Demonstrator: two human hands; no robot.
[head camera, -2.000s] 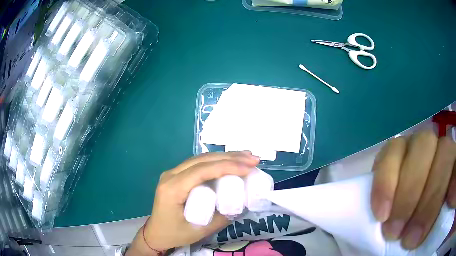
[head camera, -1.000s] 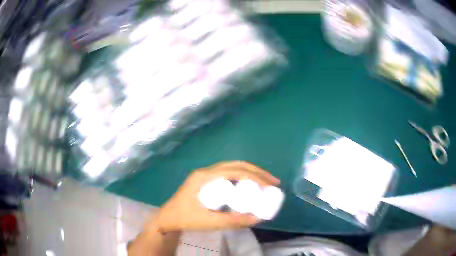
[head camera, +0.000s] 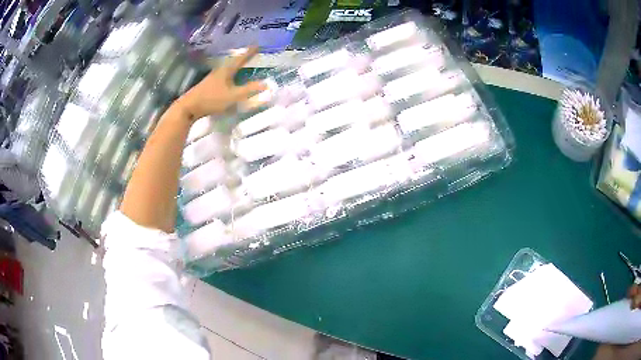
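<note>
My left hand (head camera: 223, 90) is over the back left part of a large clear blister tray (head camera: 502, 151) with rows of white plastic units (head camera: 355, 144). Its fingers are spread and no unit shows in it; the fingertips are blurred. My right hand (head camera: 635, 299) is mostly cut off by the right edge and holds the white piping bag (head camera: 601, 325). The bag's narrow tip points left, over the white paper sheets (head camera: 538, 302) in a small clear plastic box (head camera: 497, 281).
More stacked trays (head camera: 91, 133) of white units stand at the far left. A swab tub (head camera: 582, 126) and a tissue pack (head camera: 622, 169) are at the back right. A cotton swab (head camera: 604, 288) and part of the scissors (head camera: 630, 265) lie near the right edge. Printed packaging (head camera: 274, 28) is behind.
The view has swung left. My left hand has moved from the front of the bench to over the tray, and the white units it held are no longer in it. My right hand still holds the bag.
</note>
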